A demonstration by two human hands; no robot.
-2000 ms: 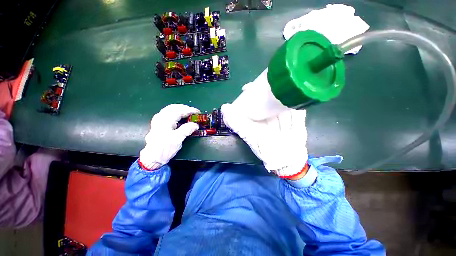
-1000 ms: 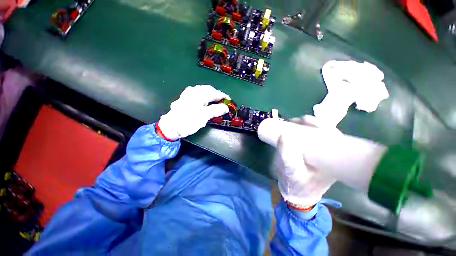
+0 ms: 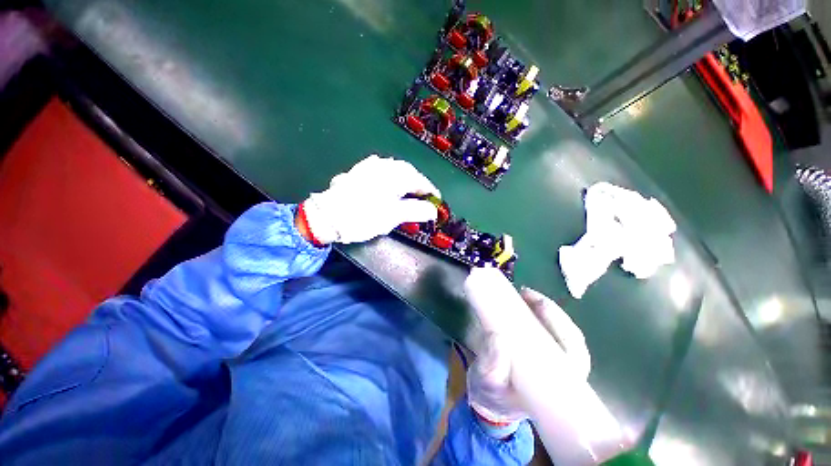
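Note:
My left hand, in a white knit glove with a red cuff, holds the left end of a dark populated circuit board by its coil on the green bench. My right hand, also gloved, is closed around a white glue syringe. The syringe's front end is near the board's right end, by a yellow part; I cannot see the needle tip or tell if it touches. The green cap is cut off by the bottom edge.
Several similar boards lie in a group beyond my hands. A crumpled white cloth lies right of the board. A metal stand is at upper right, with a red-orange-lined tray behind it. Another red-orange surface is at left.
The view has turned, so the bench slants more. The syringe has swung so its cap end points to the bottom edge. The held board's right end shows more. My left hand still holds its left end.

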